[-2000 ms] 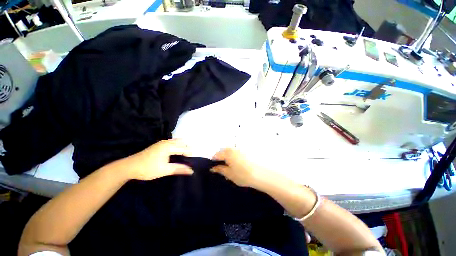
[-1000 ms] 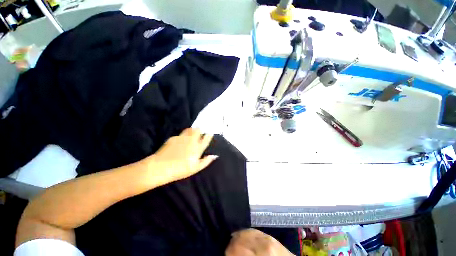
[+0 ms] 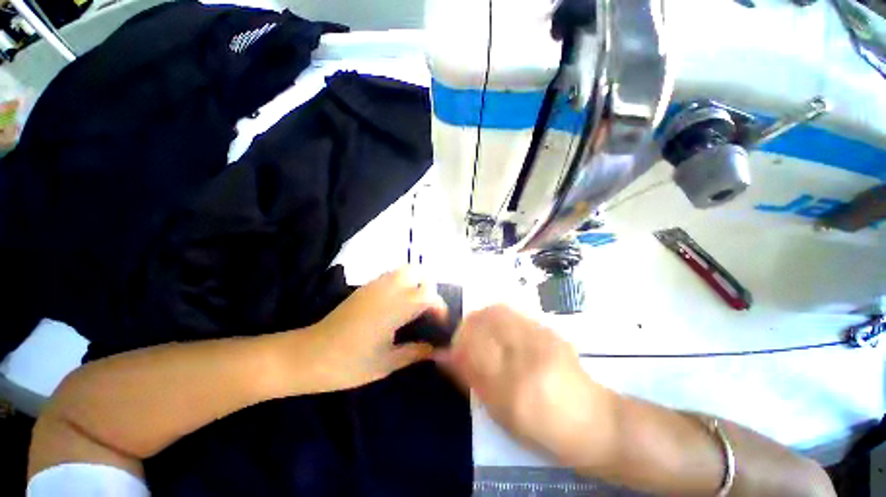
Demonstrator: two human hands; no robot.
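Note:
A black garment (image 3: 321, 437) lies over the table's front edge, and more of its dark fabric is heaped at the left. My left hand (image 3: 384, 315) holds the garment's edge between thumb and fingers, just in front of the needle area. My right hand (image 3: 505, 359) is slightly blurred and grips the same edge close beside it. A short folded piece of the edge shows between the hands. The sewing machine's head (image 3: 457, 58) stands just beyond, with its needle area (image 3: 495, 233) above and right of the fabric edge.
Red and silver thread snips (image 3: 709, 272) lie on the bed right of the needle. A shiny curved guard (image 3: 631, 87) and a ribbed tension knob (image 3: 714, 170) stick out from the head. A measuring scale (image 3: 544, 482) runs along the table's front edge.
The view has moved closer to the machine head. My right hand has come up from the table's front edge to the fabric edge beside my left hand. The garment edge is now nearer the needle.

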